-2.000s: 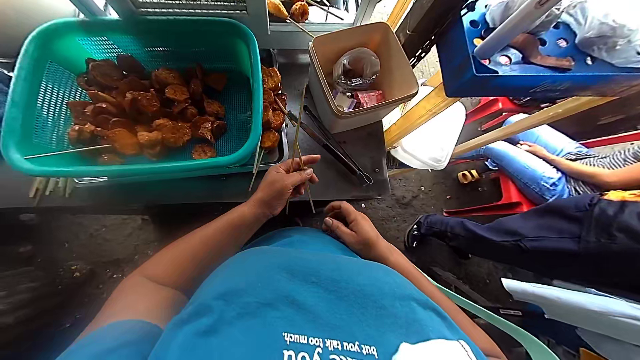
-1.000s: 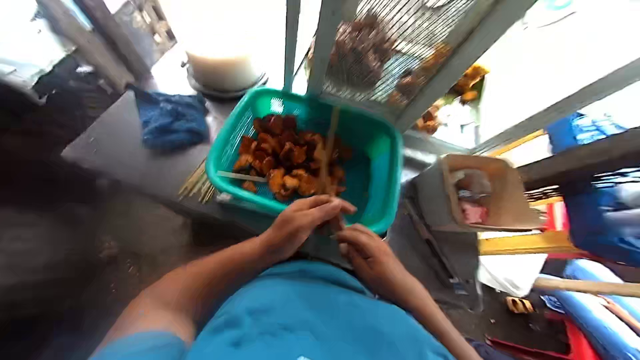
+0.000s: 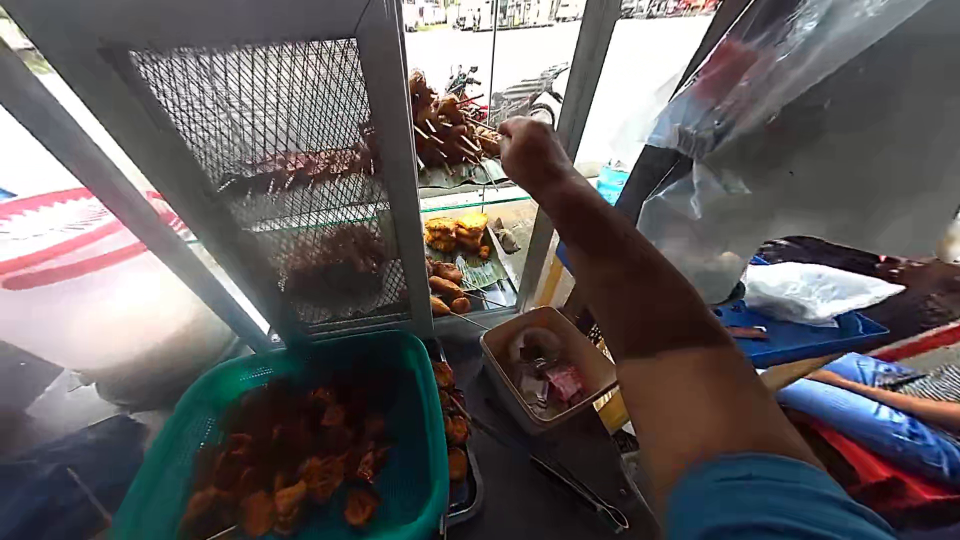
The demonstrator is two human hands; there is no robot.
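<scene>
My right hand is raised on an outstretched arm into the glass display case, its fingers closed on a thin wooden skewer. Just left of it, a pile of skewered meat lies on the upper shelf, sticks pointing outward. Whether the held skewer carries meat is hidden in that pile. Below are yellow fried pieces and round browned food on sticks. A green plastic basket of reddish-brown food pieces stands at lower left. My left hand is out of view.
A beige plastic container with small packets stands right of the basket. Metal tongs and a tray of browned pieces lie nearby. The case has a mesh door and metal posts. At right are a blue crate and a seated person.
My right hand has gone from beside my left hand, near the counter edge, up into the display case. My left hand has left the view, which has swung up toward the case.
</scene>
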